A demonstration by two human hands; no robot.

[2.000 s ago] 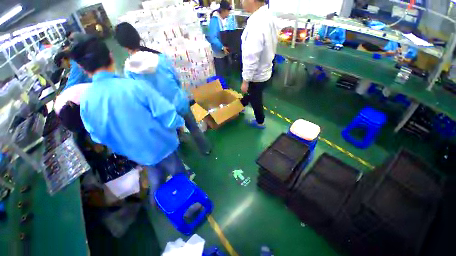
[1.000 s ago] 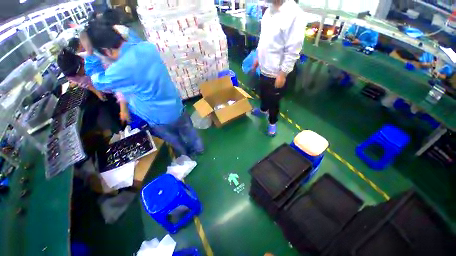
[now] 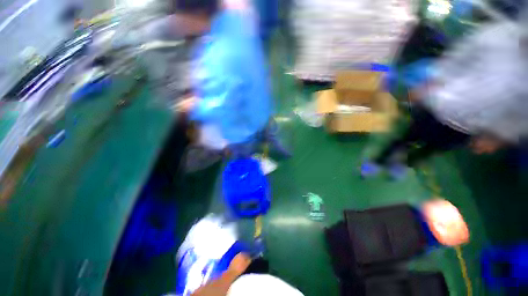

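Note:
The view is heavily blurred. A skin-toned shape that looks like my left hand (image 3: 234, 267) enters from the bottom edge, left of centre. Its fingers and grip cannot be made out. Just beyond it, a soft white sheet or bag (image 3: 211, 234) lies over a blue object, probably a stool (image 3: 191, 267). The hand appears close to them, but contact cannot be told. A white rounded shape (image 3: 260, 286) is cut off by the bottom edge beside the hand. My right hand is not seen.
A blue stool (image 3: 246, 186) stands ahead, an open carton (image 3: 362, 121) farther off. Black trays (image 3: 385, 234) and a light-topped stool (image 3: 444, 222) are at right. A green bench (image 3: 87, 191) is left. Two people stand ahead, one in blue, one in white.
The view has swung left and down, so the carton and trays sit farther right. A hand-like shape has appeared at the bottom. The person in white is nearer.

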